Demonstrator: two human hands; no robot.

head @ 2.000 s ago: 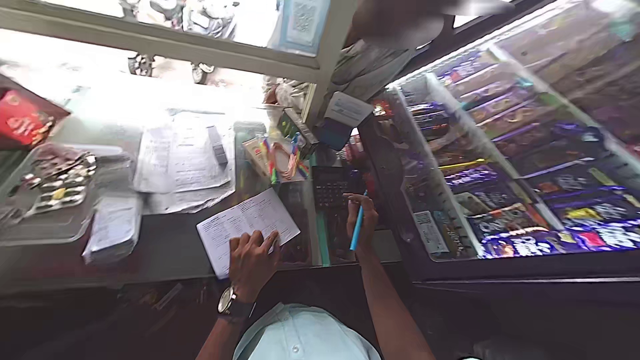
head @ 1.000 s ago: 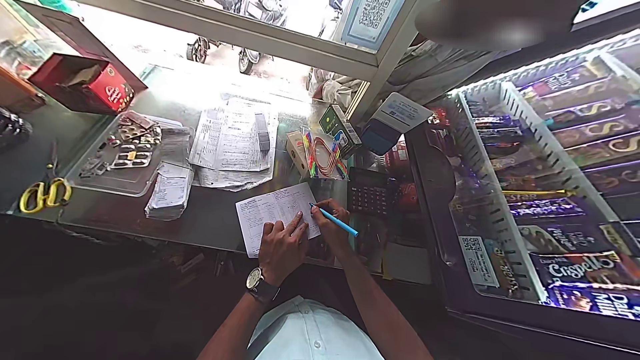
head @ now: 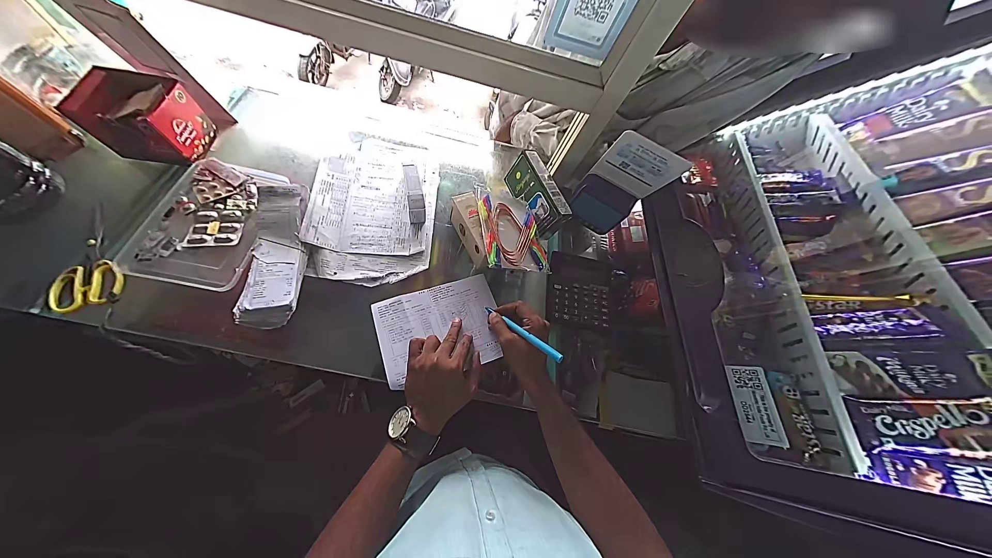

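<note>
A printed paper sheet point(head: 403, 318) lies on the glass counter in front of me. My left hand point(head: 442, 372), with a wristwatch point(head: 401, 424) on its wrist, rests palm down on the sheet's lower part; a small dark object shows by its fingers, too little to name. In my right hand point(head: 521, 337) is a light blue pen point(head: 535, 339), its tip at the sheet's right side. Just beyond and right of that hand lies a black calculator point(head: 580, 298). A packet of coloured cables point(head: 511, 232) sits behind the sheet, beside a green box point(head: 536, 190).
Stacked papers point(head: 364, 201) and a bundle of slips point(head: 270, 283) lie left of centre. Farther left are a plastic tray point(head: 178, 271) with blister packs, yellow-handled scissors point(head: 85, 287) and a red box point(head: 147, 116). A chocolate display case point(head: 697, 364) borders the right. Beyond the counter is a person's clothing.
My right hand, near the calculator two seconds ago, has moved left to the sheet with the blue pen. My left hand remains on the sheet. The view has shifted left.
</note>
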